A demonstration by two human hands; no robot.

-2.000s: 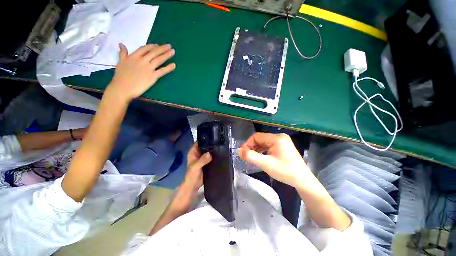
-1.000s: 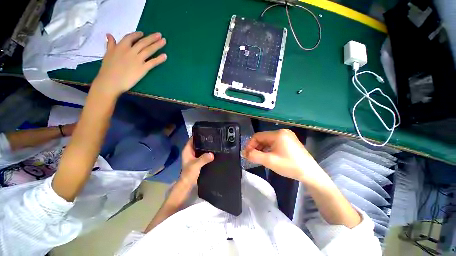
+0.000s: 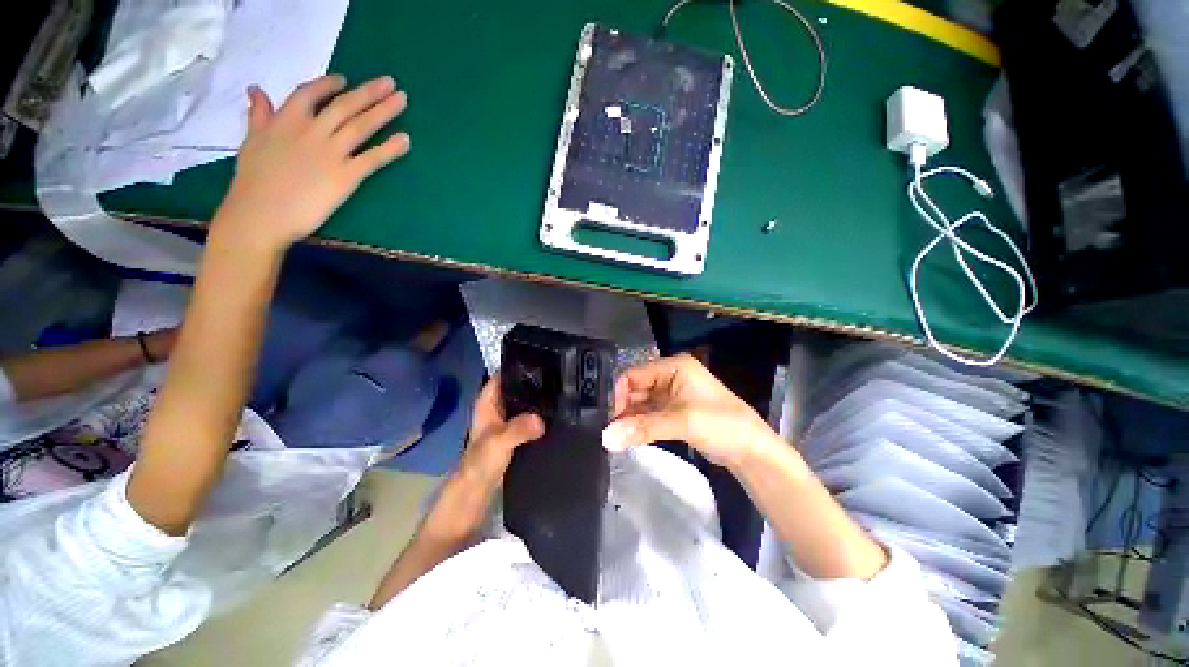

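A black smartphone [image 3: 554,502] stands tilted above my lap, its camera end up and its back towards me. My left hand [image 3: 493,437] grips its left side near the camera end, thumb on the back. My right hand [image 3: 678,411] is at the phone's upper right edge, thumb and forefinger close to the side; whether they pinch something small cannot be told. A silvery dimpled bubble bag [image 3: 631,349] shows partly behind the phone. The phone's screen side is hidden.
A gridded plate with silver frame [image 3: 694,248], a tiny part [image 3: 769,227], a white charger with cable [image 3: 917,120] and a black bin [image 3: 1089,170] are on the green bench [image 3: 443,196]. Another person's hand [image 3: 300,170] rests at left. Whitish sleeves [image 3: 913,456] are stacked at right.
The phone has turned in my left hand, first showing more of its back, then angled again. My right hand has come nearer to its edge. The bench has shifted slightly up and left in view.
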